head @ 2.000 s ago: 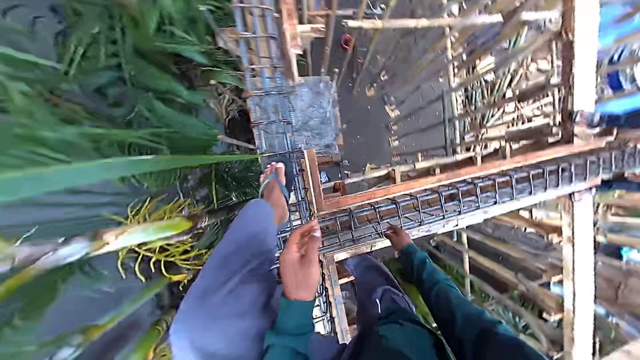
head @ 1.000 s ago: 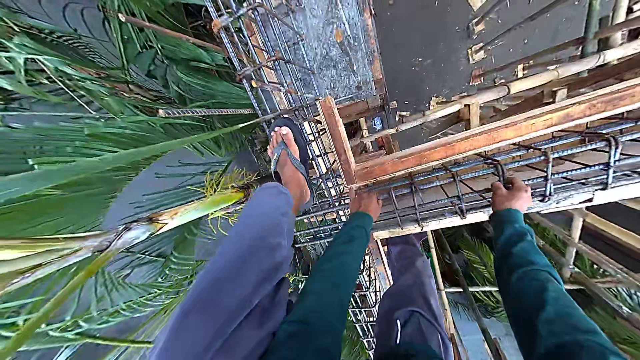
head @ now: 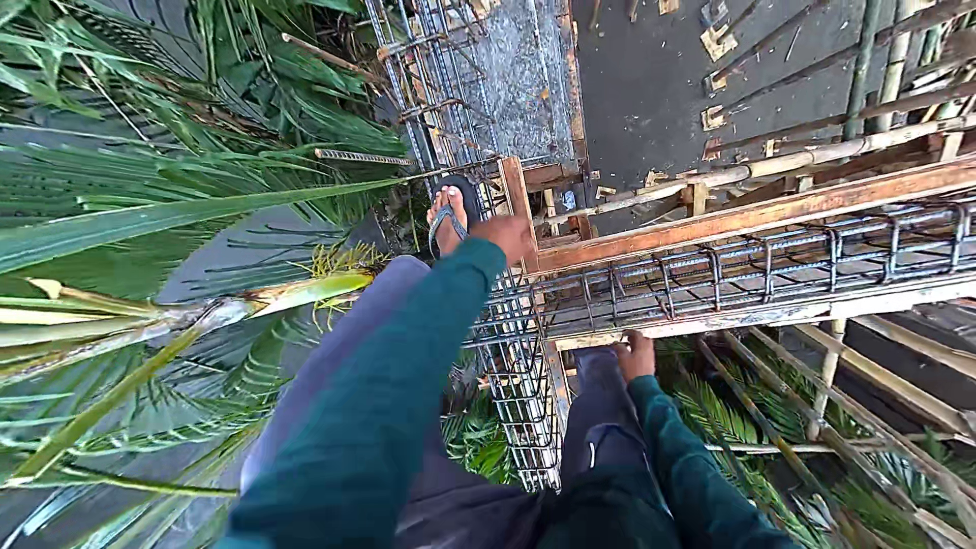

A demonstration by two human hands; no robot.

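My left hand (head: 505, 236) is at the short upright end board (head: 517, 191) of the wooden formwork, near the corner where it meets the long formwork board (head: 747, 217); its fingers are blurred and partly hidden. My right hand (head: 637, 356) rests with curled fingers on the lower edge board (head: 709, 322) of the same beam. Between the two long boards lies a rebar cage (head: 717, 271) with square stirrups. A second rebar cage (head: 522, 404) crosses it and runs down between my legs. My left foot, in a flip-flop (head: 457, 210), stands on the crossing cage.
Palm fronds (head: 305, 202) and a cut palm stalk (head: 305, 293) fill the left side. A grey panel (head: 526, 84) lies beside the upper rebar. Bamboo poles (head: 823, 156) and props stand at the right, over a dark floor (head: 648, 91) far below. A rebar end (head: 364, 157) sticks out leftward.
My left hand has moved from the corner below the end board up to that board. My right hand has left the beam's rebar and moved left to the lower edge board.
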